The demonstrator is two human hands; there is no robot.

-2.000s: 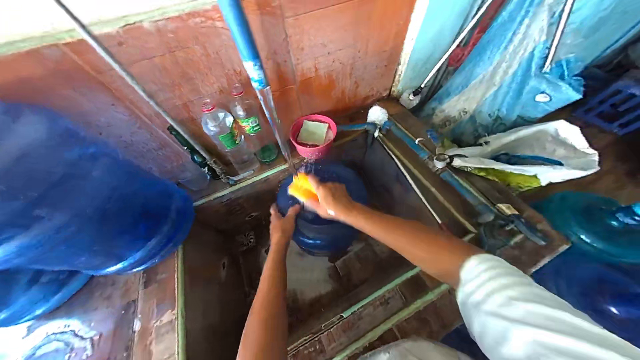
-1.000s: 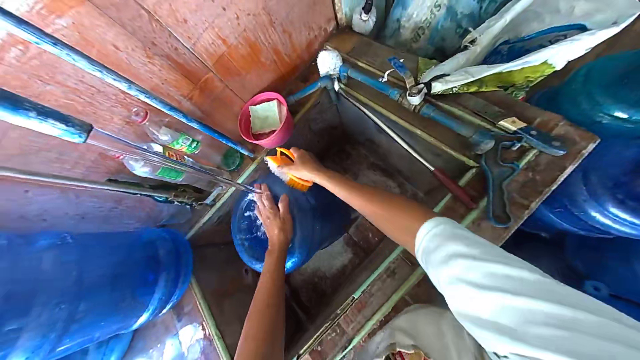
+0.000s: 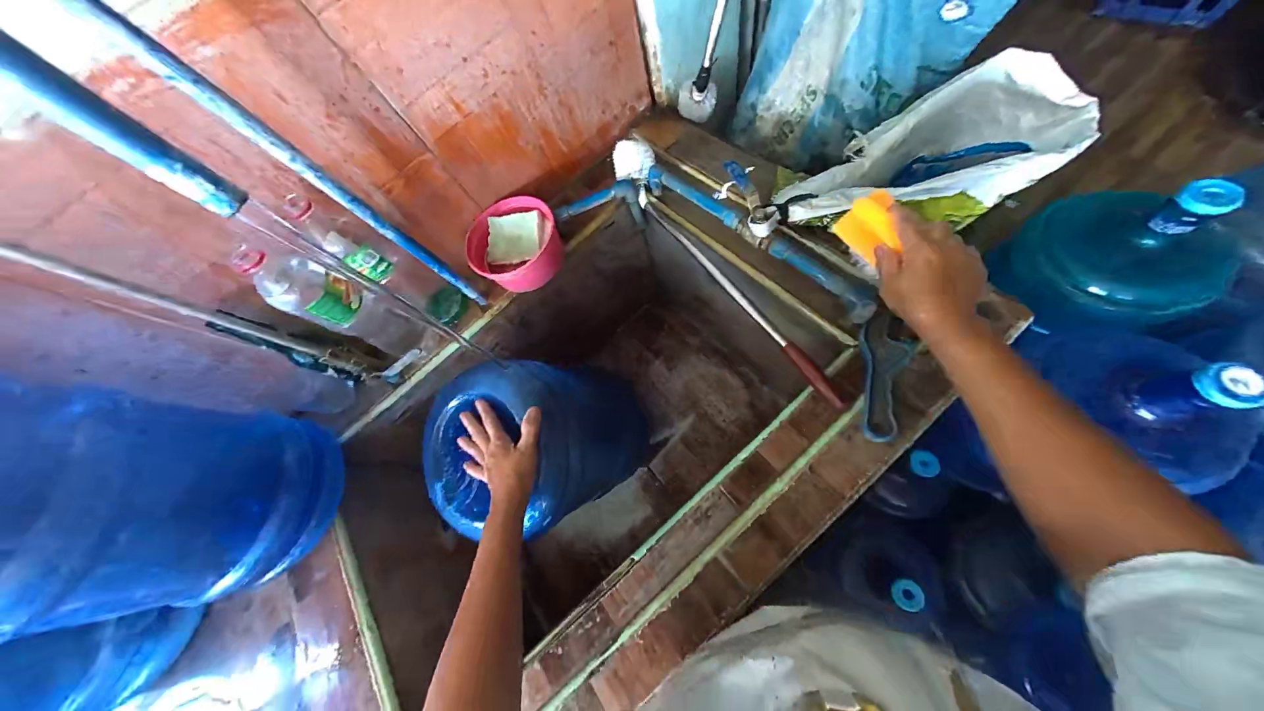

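My left hand (image 3: 502,456) rests with spread fingers on the round end of a large blue plastic water jug (image 3: 583,425), which lies tilted in a tiled basin (image 3: 681,365). Over the basin's right ledge, my right hand (image 3: 928,267) holds an orange scrub brush (image 3: 869,227), its bristles mostly hidden. Just below that hand lies a dark blue-grey flat tool (image 3: 879,380) on the ledge. A pink plastic bucket (image 3: 543,269) with a pale sponge or block (image 3: 514,237) inside stands at the basin's back corner.
Blue pipes with a valve (image 3: 760,219) run along the ledge. A red-handled rod (image 3: 812,375) leans across the basin. Plastic bottles (image 3: 326,291) stand by the tiled wall behind slanting poles. Large blue jugs (image 3: 148,494) fill the left; more jugs (image 3: 1116,257) and a white sack (image 3: 978,128) are at right.
My right hand has moved away from the jug with the orange brush, out to the right over the ledge. My left hand stays on the jug, now on its round end.
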